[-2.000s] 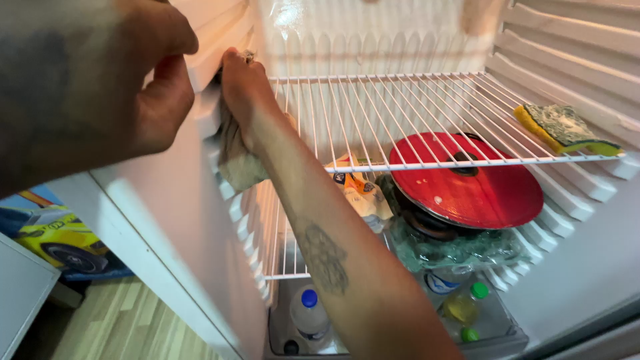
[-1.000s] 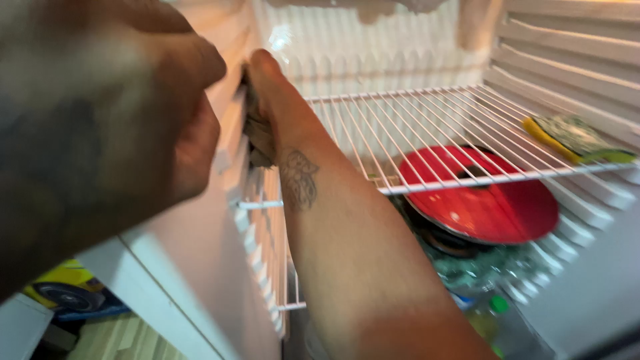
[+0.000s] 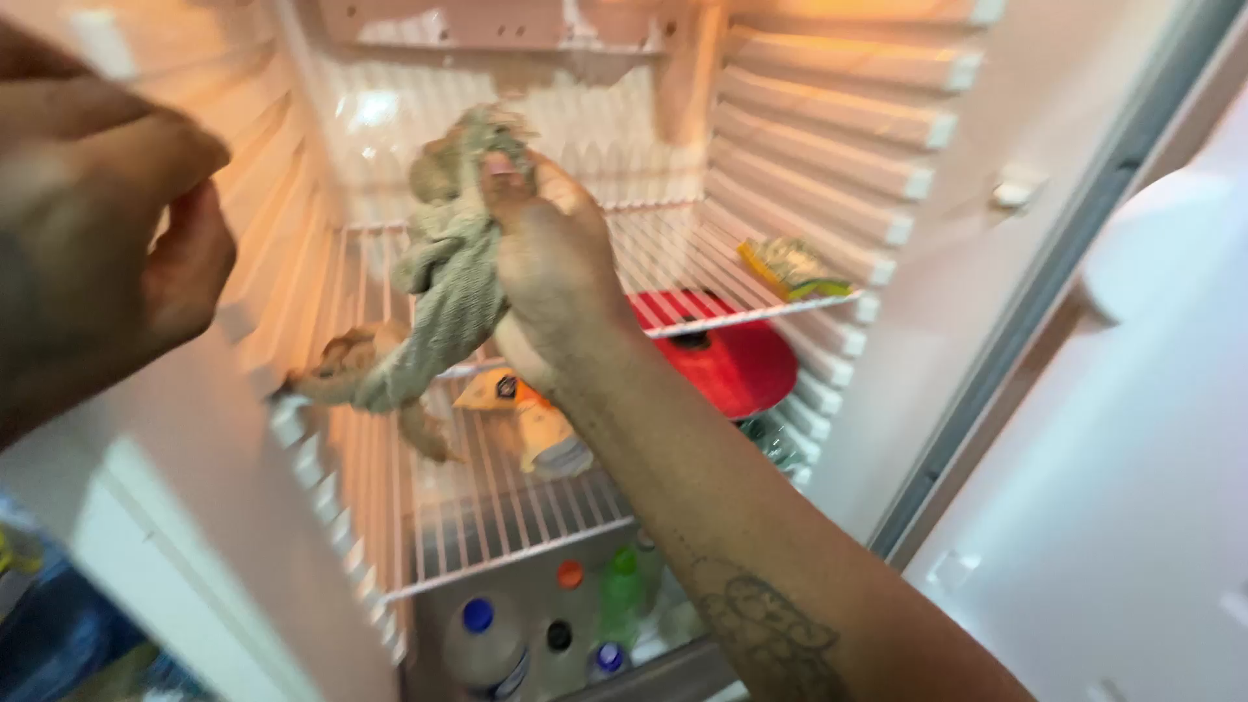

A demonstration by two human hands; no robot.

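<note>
My right hand (image 3: 556,263) reaches into the open refrigerator and grips a crumpled grey-green cloth (image 3: 453,283), which hangs down to the left over the upper wire shelf (image 3: 643,234). My left hand (image 3: 117,214) is raised at the upper left, near the fridge's left wall, fingers curled; whether it holds anything cannot be told. A yellow and green sponge (image 3: 795,268) lies at the right end of the upper shelf. Below that shelf is a red lid (image 3: 721,366) with a dark knob.
An orange and white package (image 3: 546,429) rests on the lower wire shelf (image 3: 507,561). Several bottles, one with a blue cap (image 3: 478,616) and one green (image 3: 622,595), stand in the bottom drawer. The open fridge door (image 3: 1102,439) is at the right.
My right hand has moved with the cloth from the left wall toward the middle of the fridge, and more of the cloth shows. The view has shifted.
</note>
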